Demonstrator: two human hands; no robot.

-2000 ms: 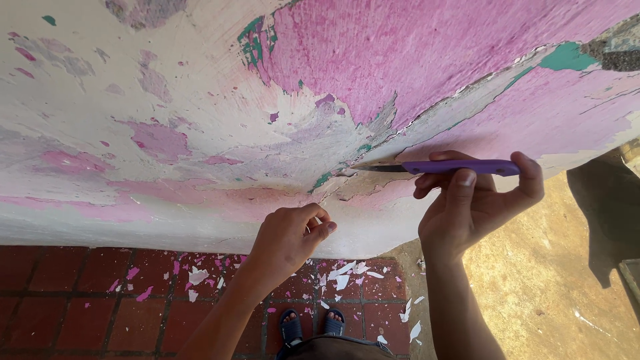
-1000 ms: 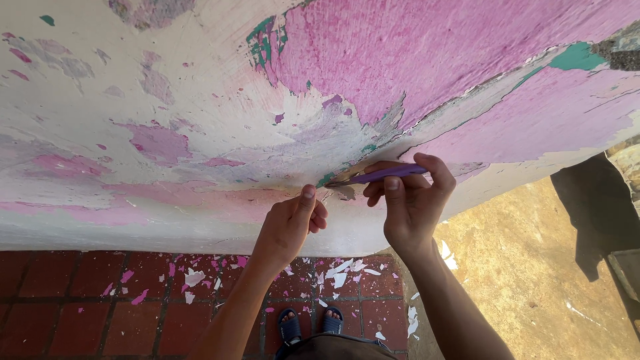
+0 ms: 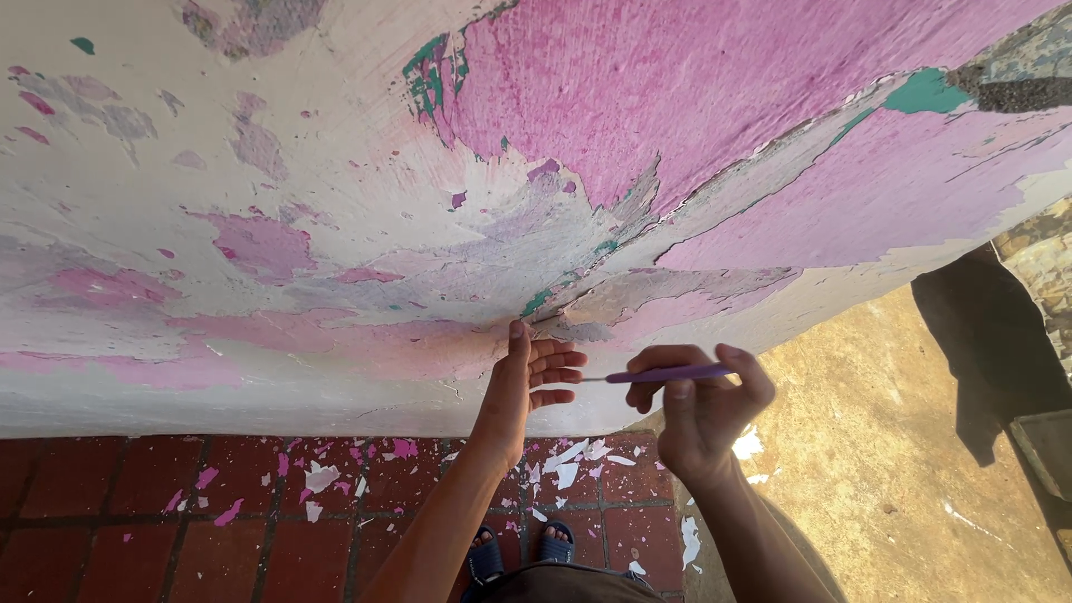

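Note:
My right hand point(image 3: 699, 402) grips the purple handle of a thin-bladed knife or scraper point(image 3: 670, 373), held off the wall with its blade pointing left. Close to that tip, my left hand point(image 3: 532, 377) is spread with its palm facing right, and its thumb tip is at the cracked paint. The painted wall point(image 3: 402, 193) shows white, pink and lilac layers with bits of green. A long crack point(image 3: 695, 197) with lifted paint edges runs from beside my left thumb up to the right. A newly bared greyish patch point(image 3: 636, 293) lies above my right hand.
Red floor tiles point(image 3: 226, 553) below the wall carry scattered white and pink paint flakes point(image 3: 322, 477). My feet in blue sandals point(image 3: 555, 543) stand on them. A sunlit yellowish ground point(image 3: 854, 435) with a dark shadow lies to the right.
The purple tool has come down from the crack and off the wall. My left hand, earlier closed with its fingers curled, has spread its fingers. The grey patch right of the crack's lower end looks larger.

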